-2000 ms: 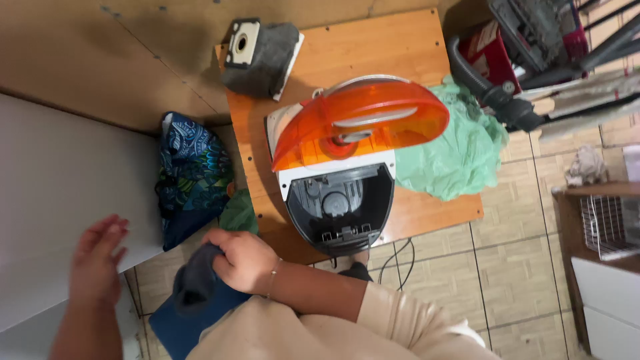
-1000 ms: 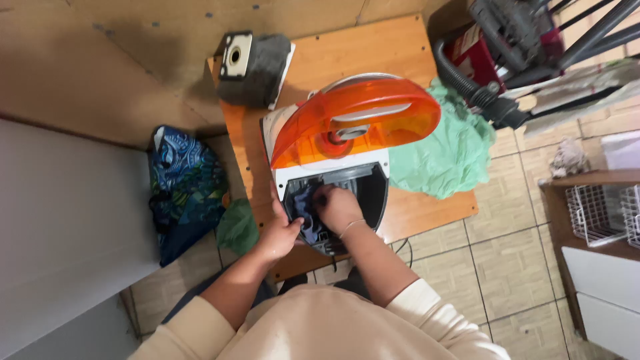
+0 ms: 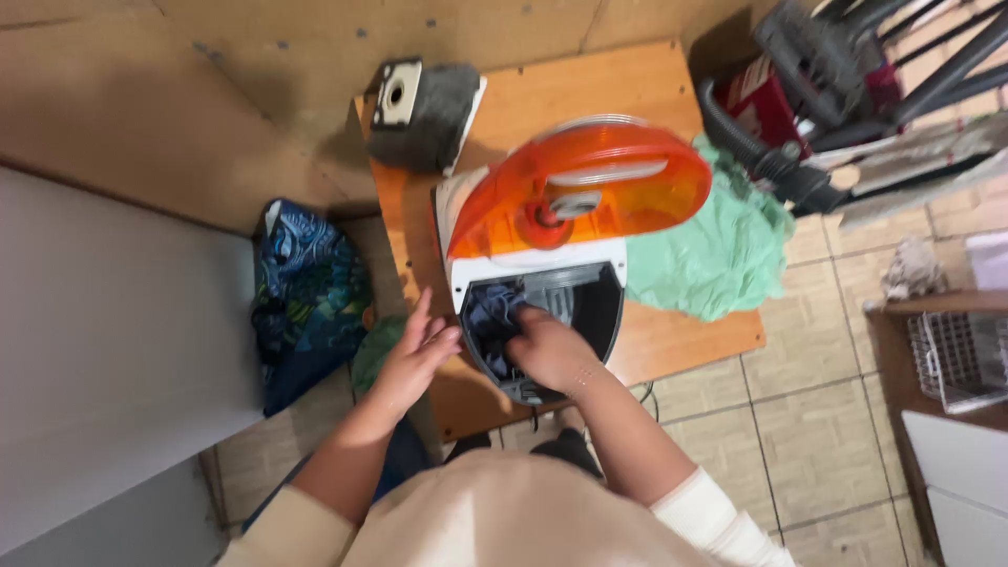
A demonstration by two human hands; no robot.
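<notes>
A vacuum cleaner body (image 3: 543, 250) stands on a wooden board, its orange translucent lid (image 3: 587, 185) raised over a black compartment. My right hand (image 3: 551, 350) reaches into that compartment and grips a dark blue cloth (image 3: 494, 315) against the left inner wall; its fingertips are partly hidden. Just outside the compartment's left rim is my left hand (image 3: 417, 354), fingers spread, holding nothing. Behind the cleaner, at the back left of the board, lies a dusty gray dust bag (image 3: 437, 118) with a pale collar.
The wooden board (image 3: 685, 342) bears a crumpled green plastic bag (image 3: 709, 252) at right. A patterned blue bag (image 3: 311, 307) leans by the left wall. Dark hoses and tubes (image 3: 756, 150) lie at the upper right, and a shelf with a wire basket (image 3: 961, 354) stands right.
Two seconds ago my right hand held the dark cloth in front of the cleaner; it is now inside the compartment. My left hand has since left the compartment's rim.
</notes>
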